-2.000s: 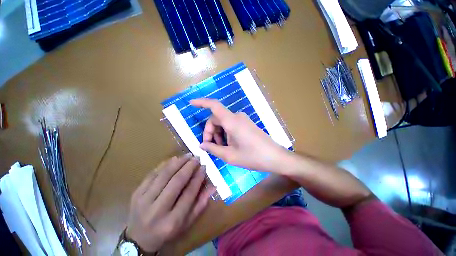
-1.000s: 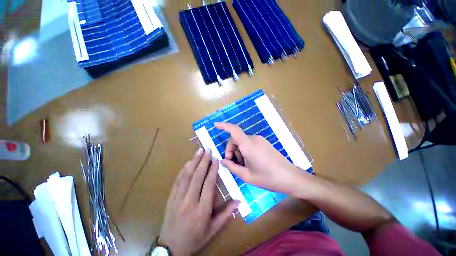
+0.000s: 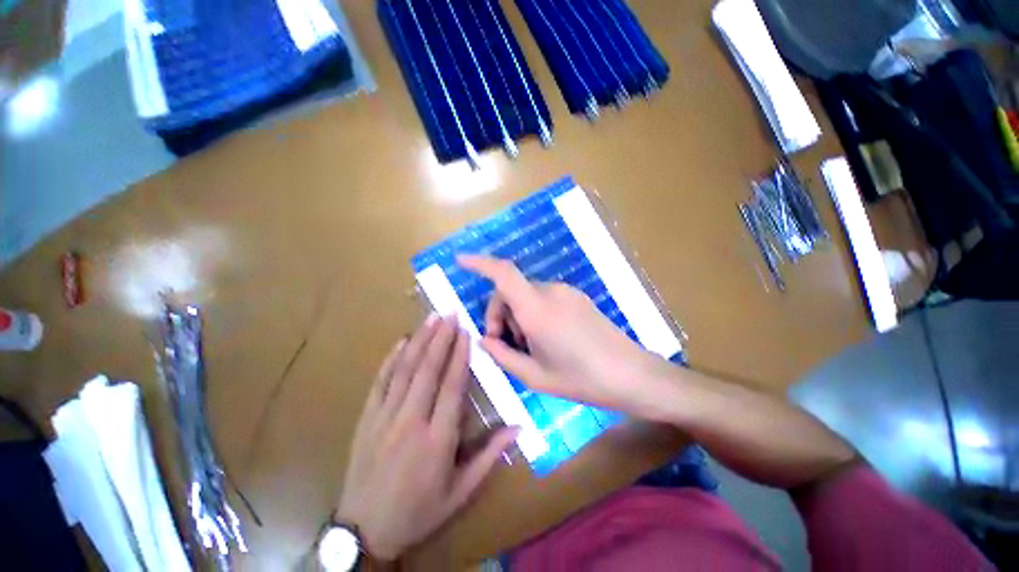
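Observation:
A bright blue solar panel [image 3: 559, 263] with silvery cross lines lies on the tabletop before me. One white strip [image 3: 475, 346] lies along its left edge, another [image 3: 615, 268] along its right edge. Fine wires stick out beside both strips. My left hand [image 3: 413, 436] lies flat, its fingertips on the left strip and its thumb near the strip's lower end; it grips nothing. My right hand [image 3: 553, 335] is over the panel with the index finger stretched out onto the blue surface. Its thumb is near the left strip. Whether its curled fingers hold anything is hidden.
Two dark blue cell stacks [image 3: 469, 78] lie beyond the panel. A thick blue stack [image 3: 235, 56] is at far left. A wire bundle [image 3: 190, 413] and white strips [image 3: 117, 469] lie left. Short ribbons [image 3: 788, 212] and a black case [image 3: 950, 168] are right.
The camera view has shifted. My left hand has flattened, with its thumb spread, and its fingertips have come onto the left strip. My right hand stays over the panel in nearly the same pose.

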